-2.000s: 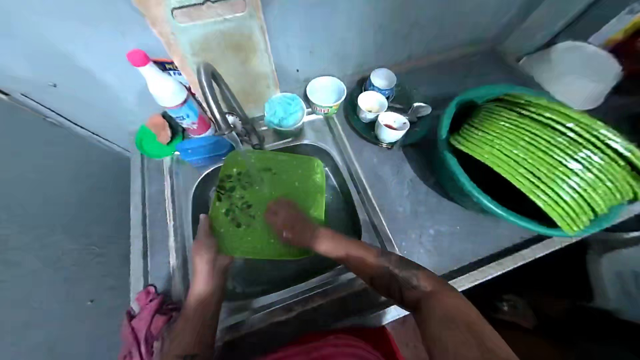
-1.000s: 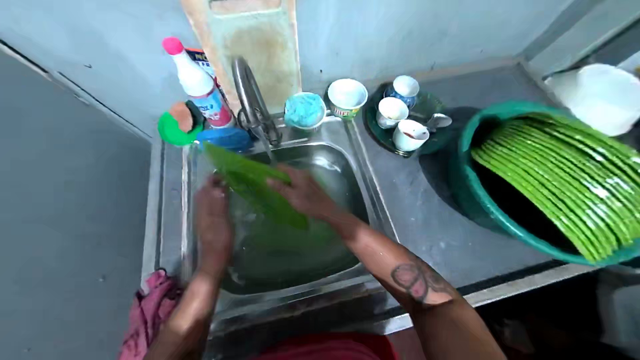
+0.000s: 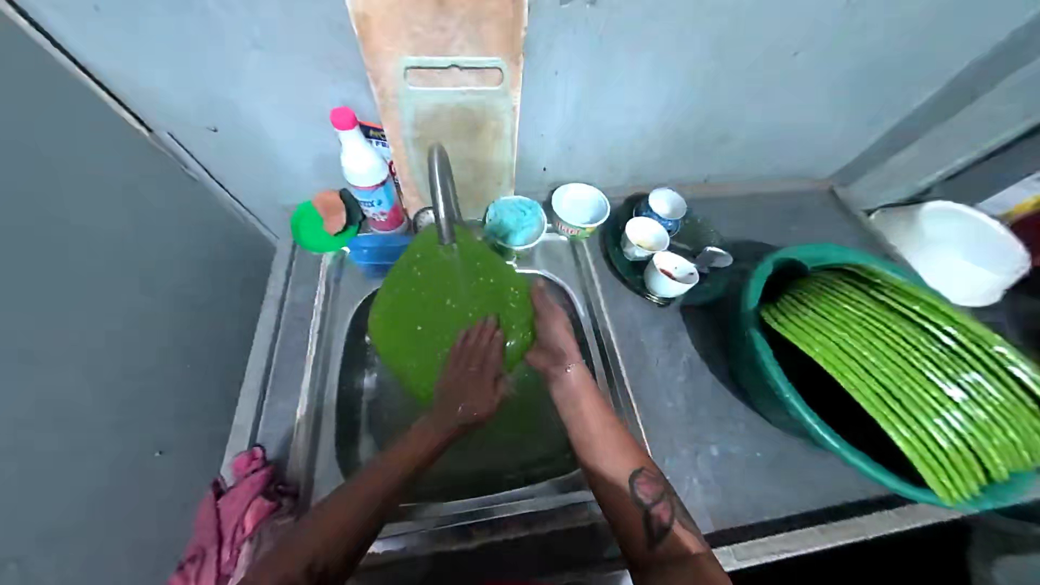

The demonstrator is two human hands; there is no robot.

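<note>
A green plastic plate [image 3: 422, 301], wet and with its plain face toward me, is tilted under the metal faucet [image 3: 444, 195]. My right hand [image 3: 554, 329] grips the plate's right edge. My left hand [image 3: 473, 370] lies flat on the plate's lower face with its fingers together, pressing or rubbing it. Below both hands is the steel sink [image 3: 479, 487], with water in its basin. To the right, a green plastic tub [image 3: 760, 366] holds a stack of similar green plates [image 3: 910, 357].
Behind the sink stand a bleach-type bottle [image 3: 370, 179], a bowl with a blue-green scrubber [image 3: 515, 222], a white tub [image 3: 580, 210] and a cutting board [image 3: 457, 138]. Several cups [image 3: 670, 275] rest on dark plates at right. A pink cloth [image 3: 231, 520] hangs at the left edge.
The plate has been turned and its dark leaf-patterned face no longer shows. My right hand has moved to the plate's right edge, and my left hand is now on its face.
</note>
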